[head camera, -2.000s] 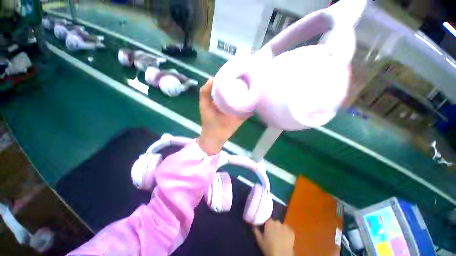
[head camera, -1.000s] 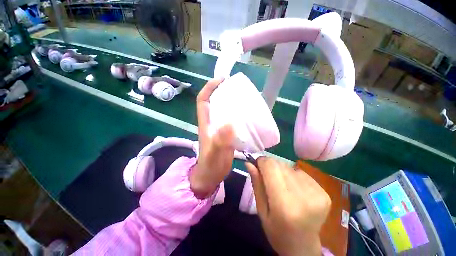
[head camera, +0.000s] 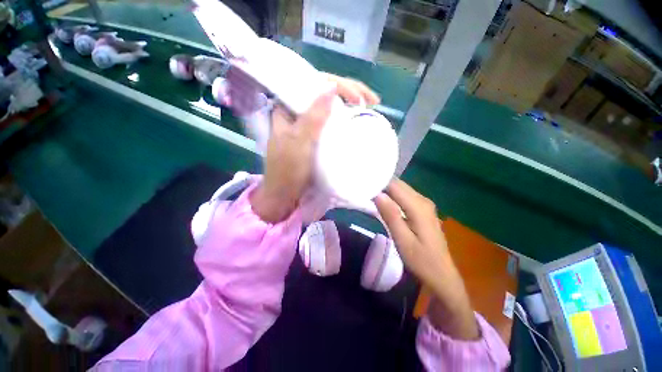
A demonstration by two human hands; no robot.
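My left hand [head camera: 290,156] holds a pink-and-white headphone [head camera: 358,154] up over the black work mat [head camera: 327,327]. One round white ear cup faces me, overexposed; the headband runs to the upper left, blurred. My right hand [head camera: 421,229] is just below the cup, fingertips at its lower edge; whether it grips anything cannot be told. Another headphone [head camera: 320,248] lies on the mat below, its two cups showing and its headband partly hidden. A further headphone [head camera: 205,220] lies at the mat's left, partly behind my left sleeve.
The orange board [head camera: 472,272] and the tester [head camera: 591,309] with white cables are at the right. An upright post [head camera: 450,80] stands at the belt edge. Headphones [head camera: 109,54] lie on the green conveyor belt at the upper left. A white headphone part [head camera: 54,323] shows at the lower left.
The held headphone has turned, its headband swinging from the top to the upper left and one cup now facing me. My right hand has moved slightly up along the cup; a dark thin item no longer shows.
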